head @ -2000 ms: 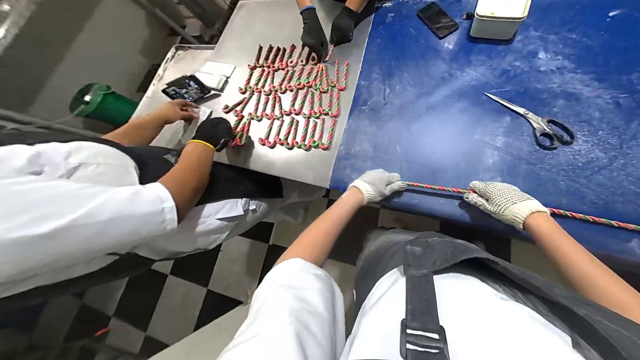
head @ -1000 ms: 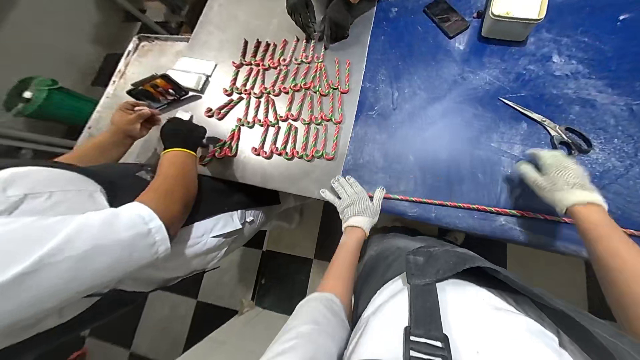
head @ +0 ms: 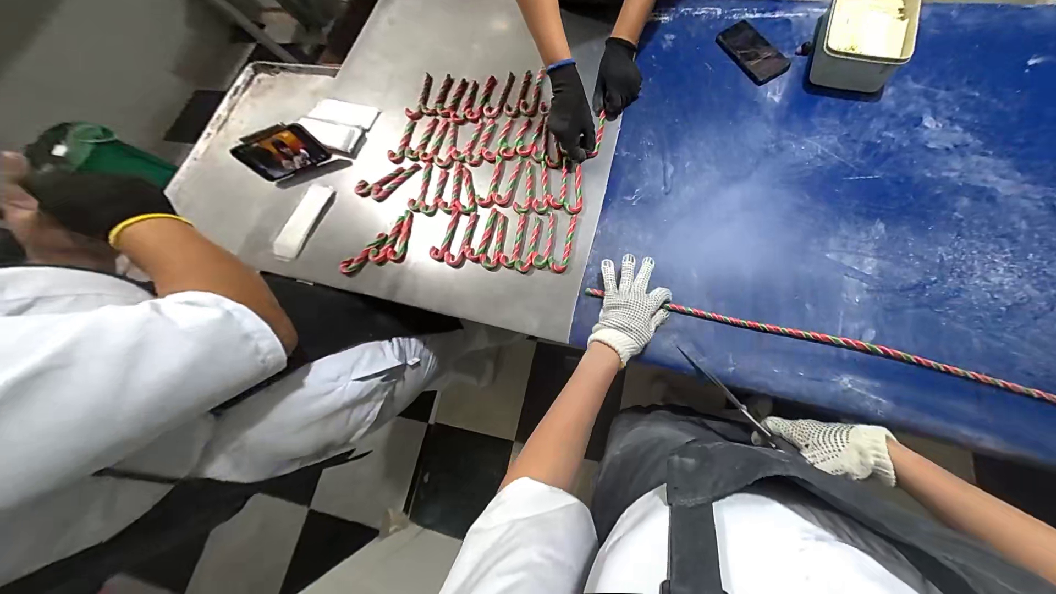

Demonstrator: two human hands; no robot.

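Note:
A long rope of red, green and white twisted candy (head: 858, 344) runs along the near edge of the blue table, from its left corner off to the right. My left hand (head: 632, 310), in a white dotted knit glove, lies flat on the rope near its left end, fingers spread. My right hand (head: 825, 445), gloved alike, is below the table edge in front of my apron, closed on the handles of a pair of scissors (head: 726, 391). The blades point up and left, toward the rope; the handles are mostly hidden by the glove.
Rows of candy canes (head: 495, 186) lie on the metal table (head: 396, 305) at left, where a co-worker's black-gloved hands (head: 577, 115) handle one. Another co-worker stands at left. A propped phone (head: 281, 152), white packets (head: 304, 221), a dark phone (head: 752, 52) and a tub (head: 865, 41) are around.
My right hand has left the rope, picked up the scissors from the blue table and brought them down near my apron. My left hand has opened from its grip and lies flat on the rope.

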